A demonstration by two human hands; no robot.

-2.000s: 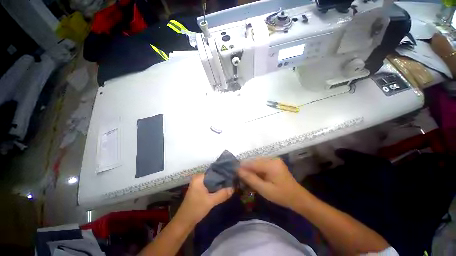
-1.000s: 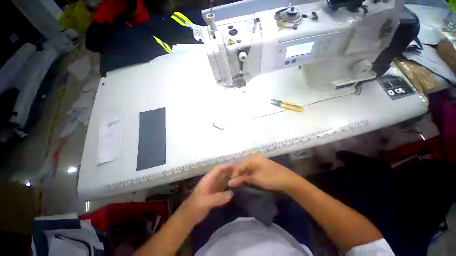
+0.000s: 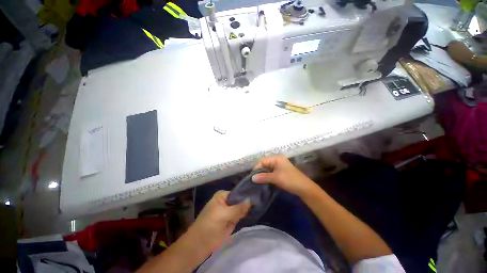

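Observation:
A dark grey flap piece (image 3: 255,195) is held between both hands over the lap, in front of the table's front edge. My left hand (image 3: 223,212) grips its left side, thumb on top. My right hand (image 3: 276,175) pinches its upper right edge. Parts of the cloth are hidden by the fingers. A flat dark rectangular cut panel (image 3: 142,146) lies on the table's left part, beside a white paper slip (image 3: 92,151).
The white sewing machine (image 3: 304,45) stands at the back of the table (image 3: 115,90). Yellow-handled snips (image 3: 293,107) and a small pale chip (image 3: 219,129) lie on the table. Dark cloth with yellow stripes (image 3: 115,40) is behind left. A person's arm (image 3: 465,53) shows far right.
The dark cloth, earlier bunched above the table edge and then low over the lap, is now stretched between both hands. My right hand has moved up to its upper edge. The view has shifted.

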